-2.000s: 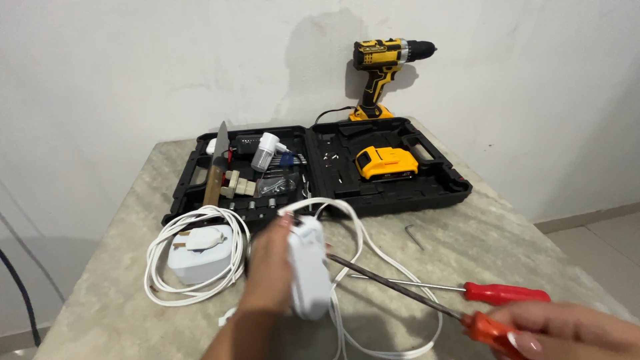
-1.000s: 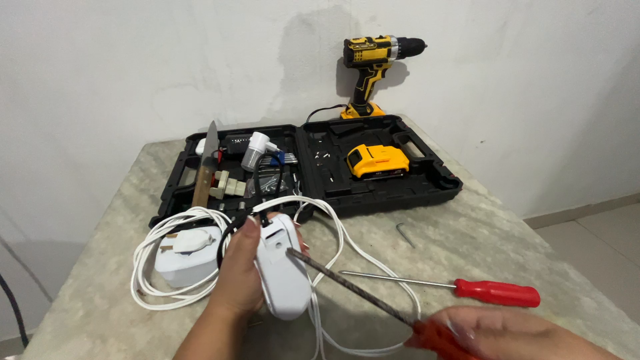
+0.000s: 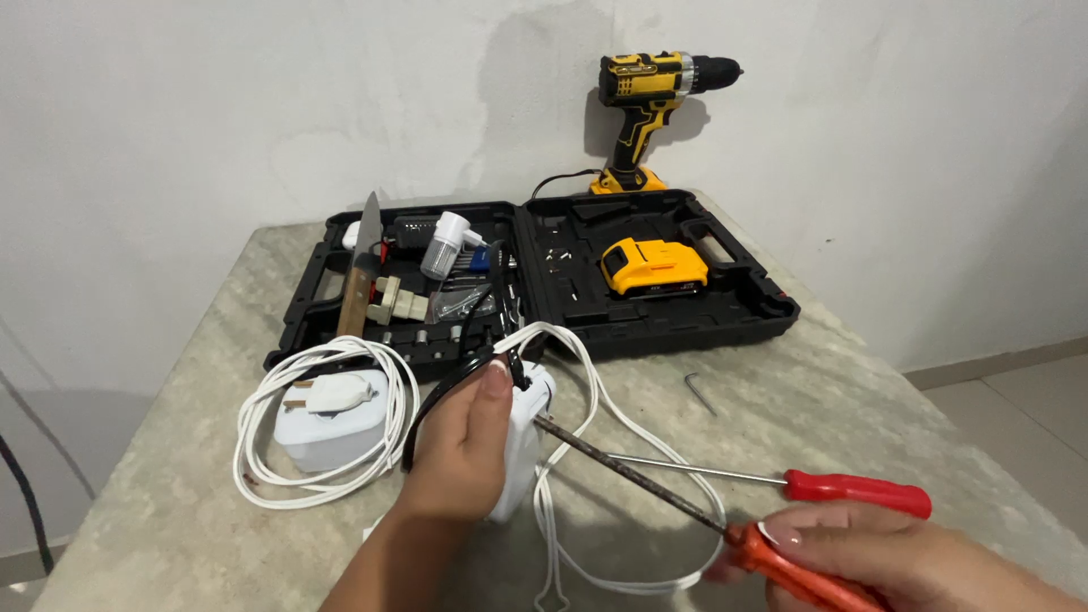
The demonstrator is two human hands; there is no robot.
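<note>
My left hand (image 3: 463, 450) grips a white plastic device (image 3: 520, 455) that stands tilted above the table, with a black cable running out of its top. In my right hand (image 3: 884, 552) is a screwdriver with an orange handle (image 3: 799, 574) and a long, darkened shaft. Its tip touches the device's upper right edge or lies just in front of it; which, I cannot tell. Behind that shaft a second screwdriver with a red handle (image 3: 854, 491) lies on the table. A white cord (image 3: 586, 357) loops to the right of the device.
A coiled white cord (image 3: 255, 476) with a plug (image 3: 331, 393) rests on and around a white box (image 3: 331, 438). Beyond lies an opened black tool case (image 3: 765, 323) holding a yellow battery (image 3: 654, 268) and a knife (image 3: 357, 289). A cordless drill (image 3: 642, 119) stands behind; a hex key (image 3: 701, 393) lies right.
The white device has turned in my left hand, from its broad face showing to a more edge-on position. The orange-handled screwdriver remains in my right hand, its tip still by the device.
</note>
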